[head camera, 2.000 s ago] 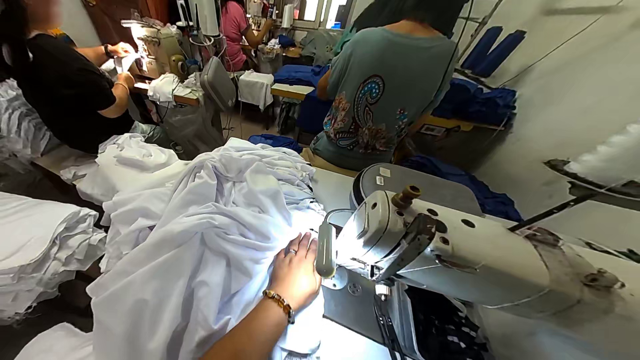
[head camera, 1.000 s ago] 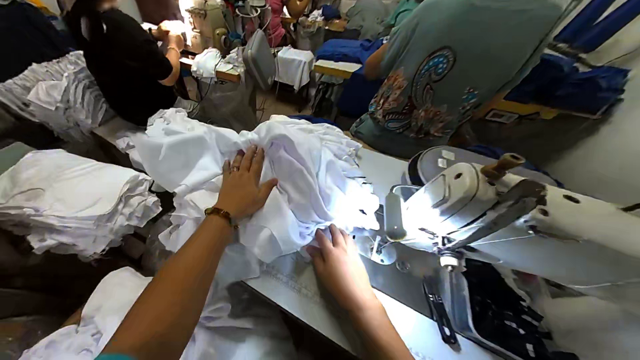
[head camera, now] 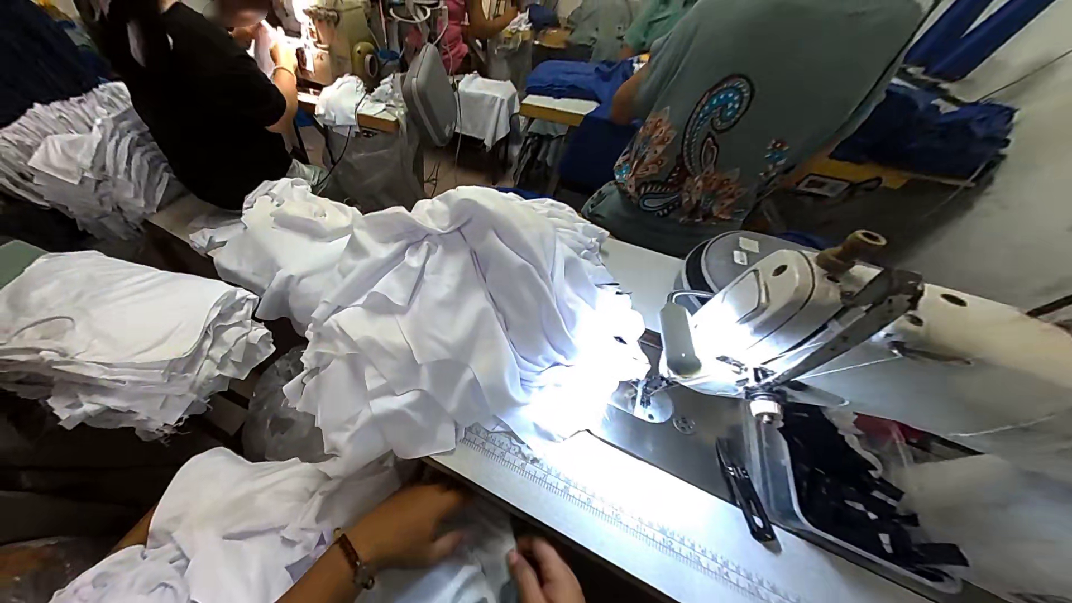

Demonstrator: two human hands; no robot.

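Observation:
A heap of white fabric pieces (head camera: 435,310) lies on the sewing table, its right end under the lamp beside the needle of a white industrial sewing machine (head camera: 770,310). Below the table's front edge, my left hand (head camera: 419,519), with a beaded bracelet at the wrist, rests on more white cloth (head camera: 243,519); whether its fingers grip it is unclear. My right hand (head camera: 544,574) is at the bottom, just right of that cloth, mostly cut off by the frame, its fingers near the cloth's edge.
Thread snips (head camera: 745,490) and a printed ruler scale (head camera: 603,502) are on the table. Dark pieces (head camera: 863,494) fill a tray at right. A stack of white fabric (head camera: 126,327) stands at left. A person in a grey-green shirt (head camera: 729,126) and one in black (head camera: 201,100) sit beyond.
Both hands have left the white heap beside the needle and come down toward me, below the table's front edge. The heap remains on the table.

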